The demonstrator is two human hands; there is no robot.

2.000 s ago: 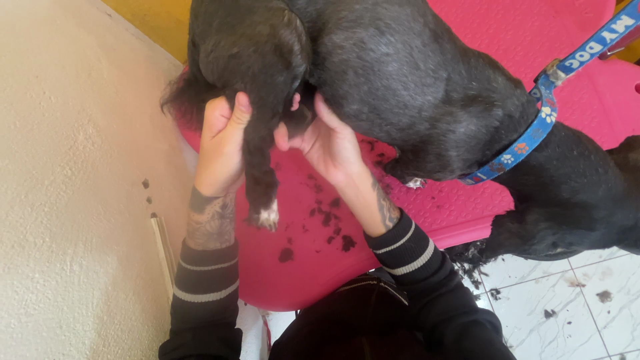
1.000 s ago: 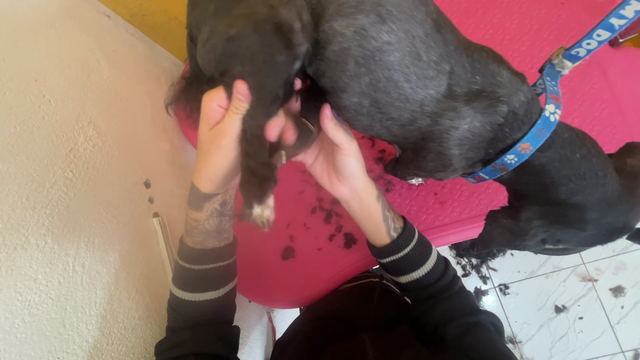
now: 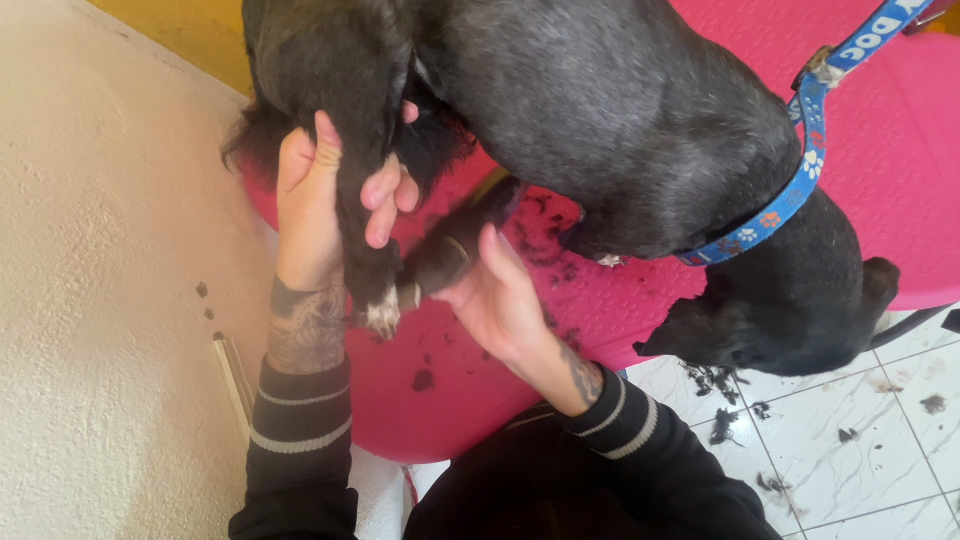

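A black dog (image 3: 600,112) with short fur stands on a pink grooming table. Its hind leg (image 3: 367,187) hangs toward me, with white fur at the paw (image 3: 382,311). My left hand (image 3: 322,195) is wrapped around that leg, thumb in front and fingertips showing on the far side. My right hand (image 3: 499,296) holds what looks like a dark hair clipper (image 3: 439,262), somewhat blurred, its head beside the paw; the fingers behind it are partly hidden. A blue collar-like strap (image 3: 772,217) with paw prints goes round the dog's neck.
Cut black hair lies on the pink tabletop (image 3: 405,420) and on the white tiled floor (image 3: 825,450). A textured pale wall (image 3: 112,262) stands close on the left. The blue leash (image 3: 874,34) runs to the upper right. The dog's head (image 3: 795,322) hangs over the table edge.
My right hand has moved down from the upper leg to beside the paw, bringing the dark tool into clearer view. The dog's head has come down and left, into view.
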